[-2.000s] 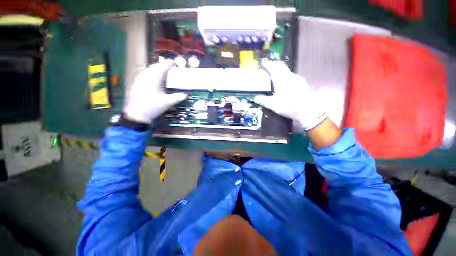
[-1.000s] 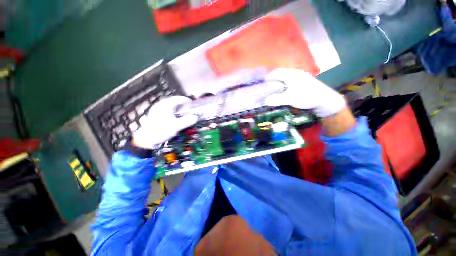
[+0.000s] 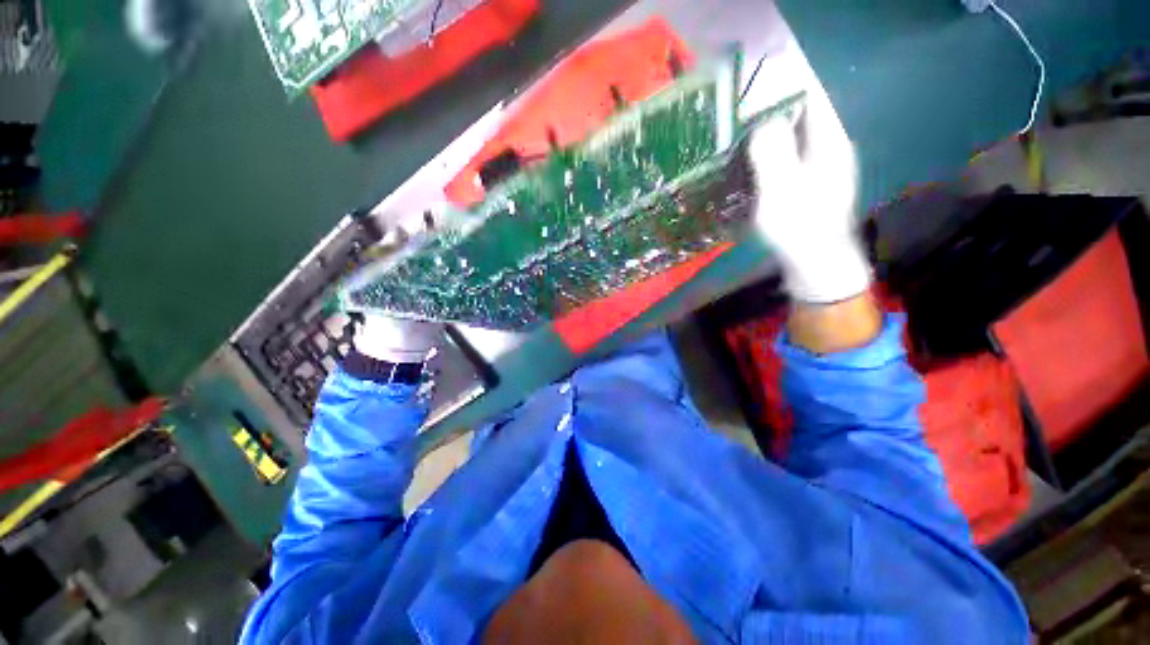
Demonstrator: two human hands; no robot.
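Note:
A green PCB assembly point(image 3: 555, 227) is held tilted above the bench, its pale solder points facing me. My right hand point(image 3: 810, 202), in a white glove, grips its right end. My left hand point(image 3: 399, 338), in a white glove, is at its lower left end, mostly hidden behind the board. A red foam pad point(image 3: 653, 61) lies under and behind the board on the metal sheet point(image 3: 797, 66). The black carrier point(image 3: 288, 330) lies on the bench at the left, with no board in it, partly covered by my left forearm and the board.
Another board point(image 3: 315, 38) lies on a red pad point(image 3: 366, 101) at the top. A yellow-and-black item point(image 3: 259, 451) is on the bench at lower left. Black bins point(image 3: 1059, 239) with red pads point(image 3: 1078, 347) stand at the right. A white cord point(image 3: 1037, 63) hangs at the upper right.
The board came out of the carrier and was turned so its solder side shows. Both hands still hold it, now over the red pad. The view has rotated.

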